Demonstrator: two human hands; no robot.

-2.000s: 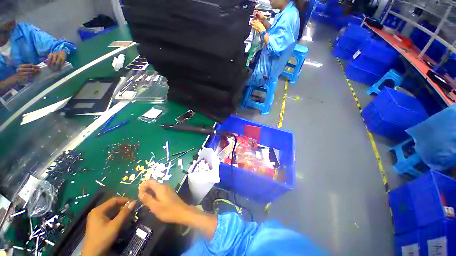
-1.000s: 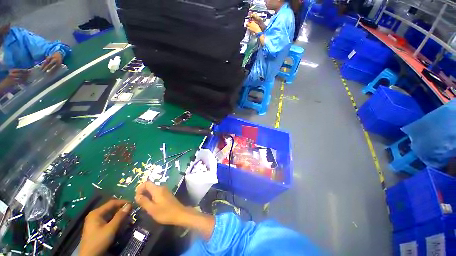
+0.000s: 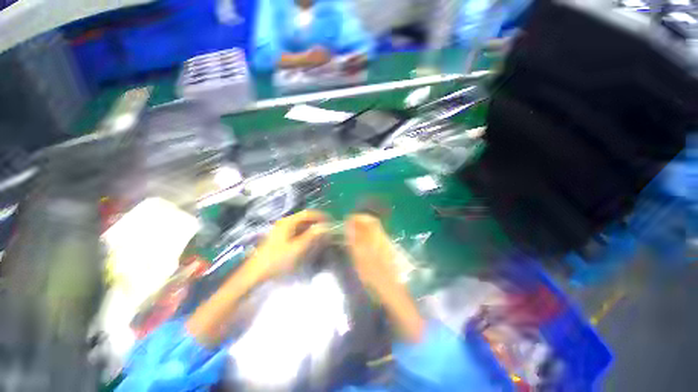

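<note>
The view is strongly blurred. My left hand (image 3: 289,241) is at the middle of the bench, its fingers bent and pointing right. My right hand (image 3: 369,246) is just right of it, fingertips towards the left hand. A thin pale line shows between the fingertips, but blur hides what it is and which hand holds it. Below the hands lies the black work tray (image 3: 366,337) with a bright white glare or sheet (image 3: 295,333) on it. White scraps (image 3: 417,239) lie right of my right hand.
A tall black tray stack (image 3: 582,122) stands at the right, above a blue scrap bin (image 3: 570,325) with red and white waste. Crumpled pale paper (image 3: 153,237) lies over red plastic (image 3: 164,306) at left. A person in blue (image 3: 310,38) sits across the green bench (image 3: 367,187).
The view has swung left and blurred, so the bench, stack and bin appear further right. The paper, red plastic and white glare have come into view. The hands remain close together.
</note>
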